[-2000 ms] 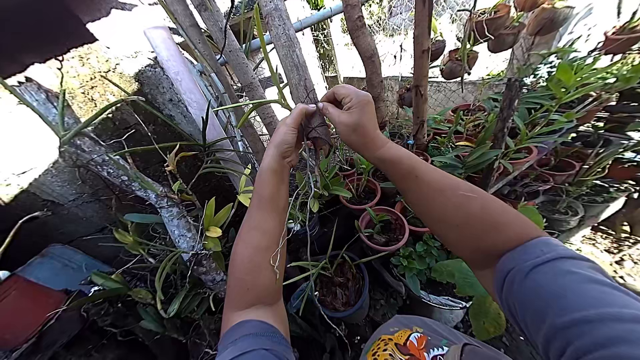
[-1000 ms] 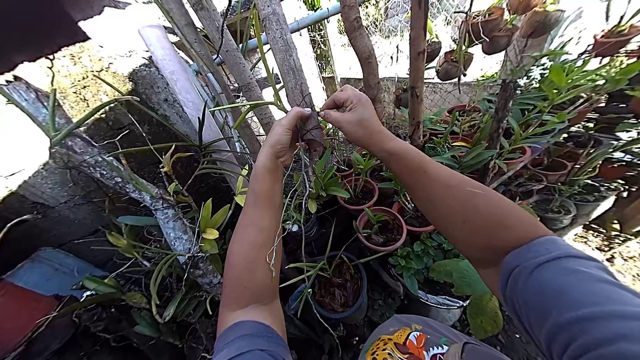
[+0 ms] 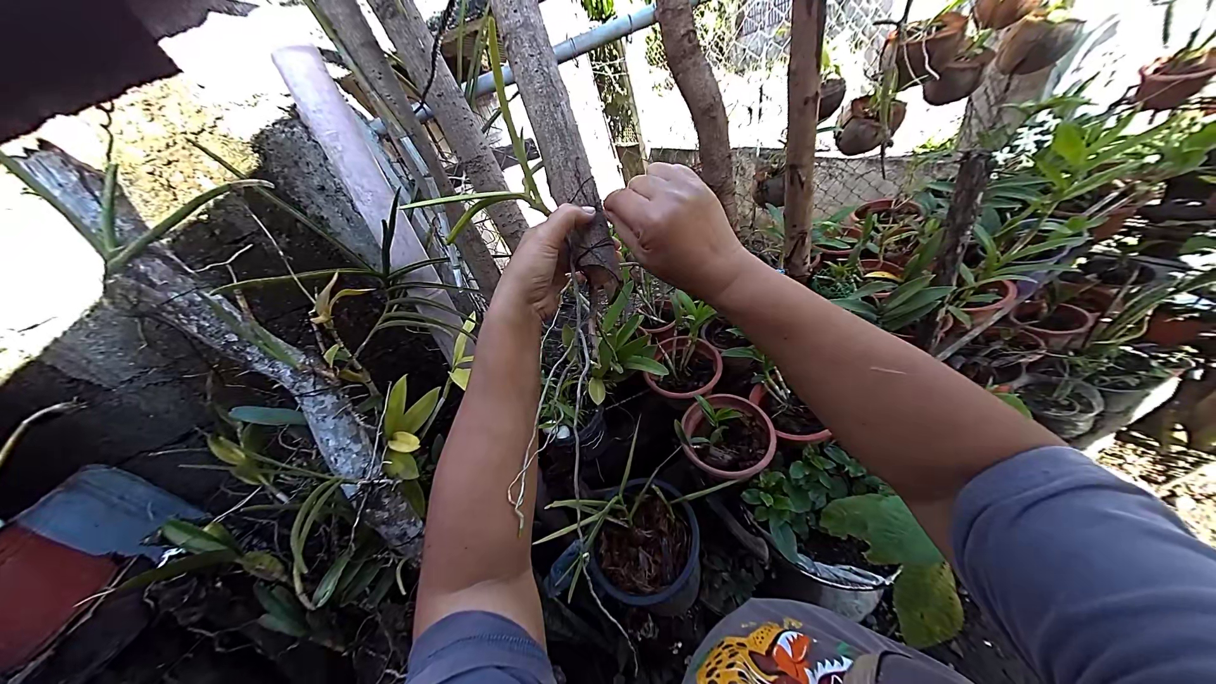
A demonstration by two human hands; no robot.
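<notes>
My left hand is at the lower end of a grey wooden pole, its thumb and fingers around the wood and the base of a long-leaved orchid. Thin pale aerial roots hang below that hand. Against the right side of the same pole is my right hand, its fingers curled and thumb and forefinger pinched together close to my left thumb. Dark thin wire or string seems to run around the wood between the hands; what exactly the pinch holds is too small to tell.
Below stand reddish pots with young plants and a blue-grey pot of fibrous material. A lichen-spotted trunk leans at left. Brown poles and a chain-link fence stand behind; clay pots hang at upper right.
Both hands stay at the pole's lower end. My right hand has shifted slightly, its knuckles now higher and turned more, with the fingertips still beside my left thumb.
</notes>
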